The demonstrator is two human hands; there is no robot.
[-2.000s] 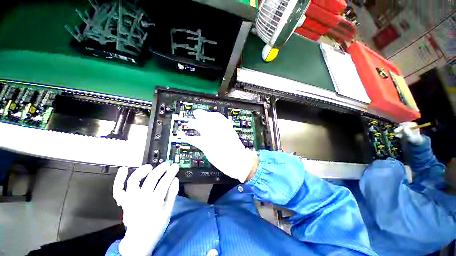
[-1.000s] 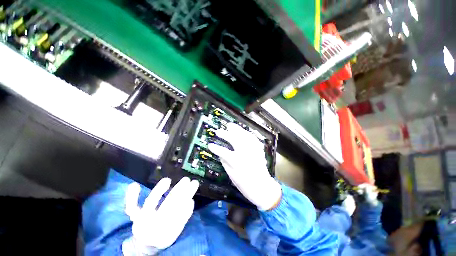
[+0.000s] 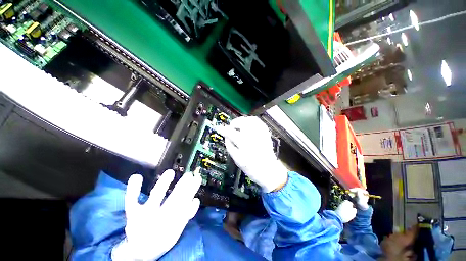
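A black solder pallet [image 3: 176, 162] lies tilted in the picture on the conveyor. It holds green PCB panels [image 3: 216, 164] with yellow and black parts. A pale comb-like bracket [image 3: 199, 145] lies over the left board. My gloved right hand [image 3: 253, 148] is over the pallet's middle, fingers bent, fingertips at the bracket's upper part; whether they grip it is hidden. It covers much of the right board. My gloved left hand [image 3: 161, 216] has its fingers spread, fingertips at the pallet's near left rim, nothing held.
Bracket bins [image 3: 237, 76] stand beyond on the green bench. Conveyor rails [image 3: 138, 69] run to waiting boards [image 3: 38, 38] at upper left. A grey shelf edge, a fan [image 3: 340, 74] and a red tray [image 3: 347, 150] are at right. A neighbouring worker's gloved hands [image 3: 352, 204] are at lower right.
The view has turned strongly, so the line now slants. My right hand has shifted slightly over the boards, baring more of the board beneath. My left hand stays by the near rim.
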